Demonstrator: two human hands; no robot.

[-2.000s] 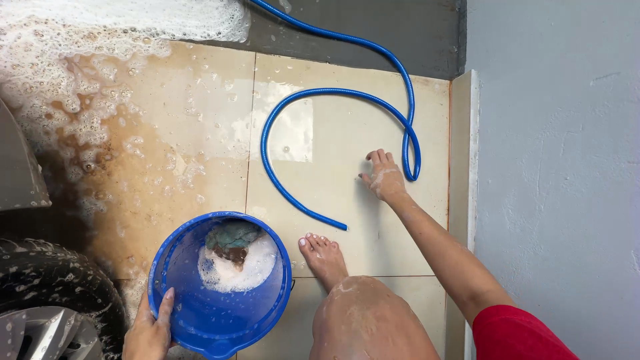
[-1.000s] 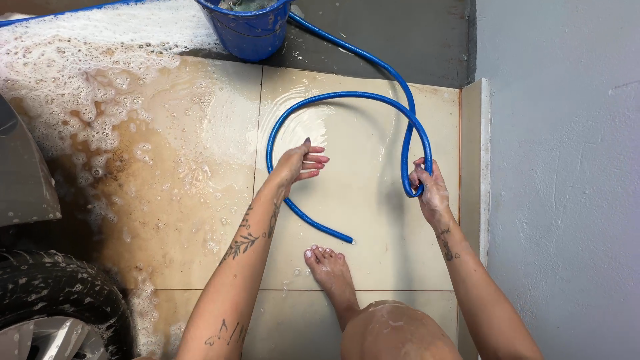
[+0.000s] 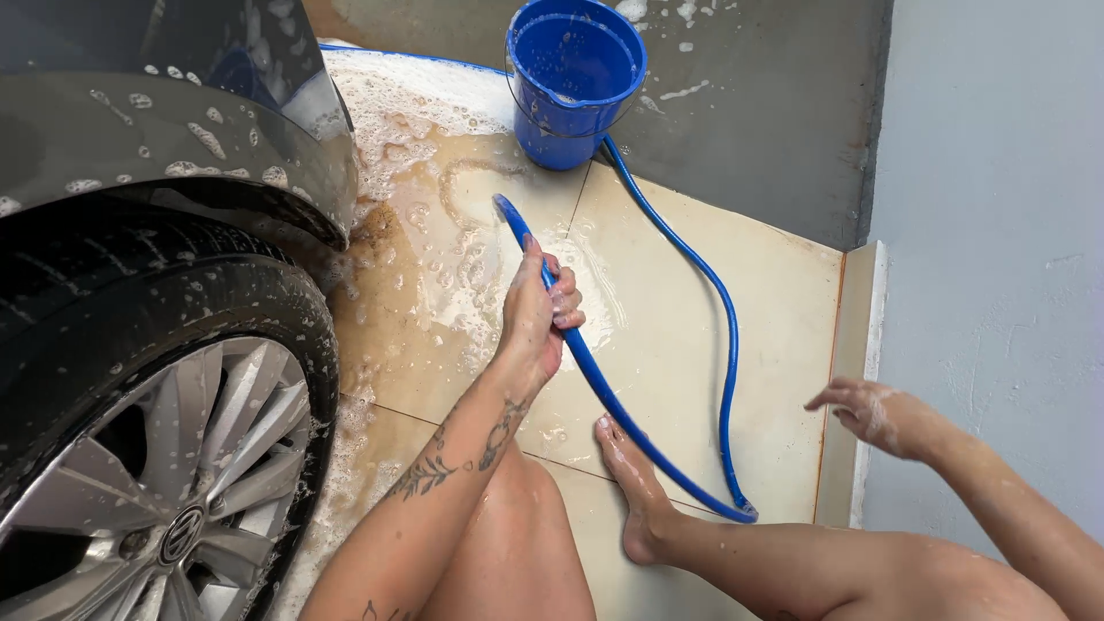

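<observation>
My left hand [image 3: 539, 306] is closed around a blue hose [image 3: 617, 405] a little behind its open end, which points up and left over the wet tiles. From there the hose curves down past my bare foot, bends sharply near my shin and runs back up behind a blue bucket [image 3: 565, 129]. My right hand [image 3: 875, 418] holds nothing; its fingers are loosely apart, with some suds on the back, over the low ledge by the wall. The bucket stands upright with its wire handle hanging down and suds inside.
At left are a car's soapy grey bodywork [image 3: 172, 129] and its wheel [image 3: 185, 517] with a black tyre. Foam [image 3: 414, 95] and brownish water lie on the beige tiles. A light grey wall [image 3: 992, 259] with a low ledge [image 3: 837, 388] bounds the right side.
My left hand, without the hose a second ago, now grips it near its end. My right hand has let go of the hose. The view has shifted toward the car.
</observation>
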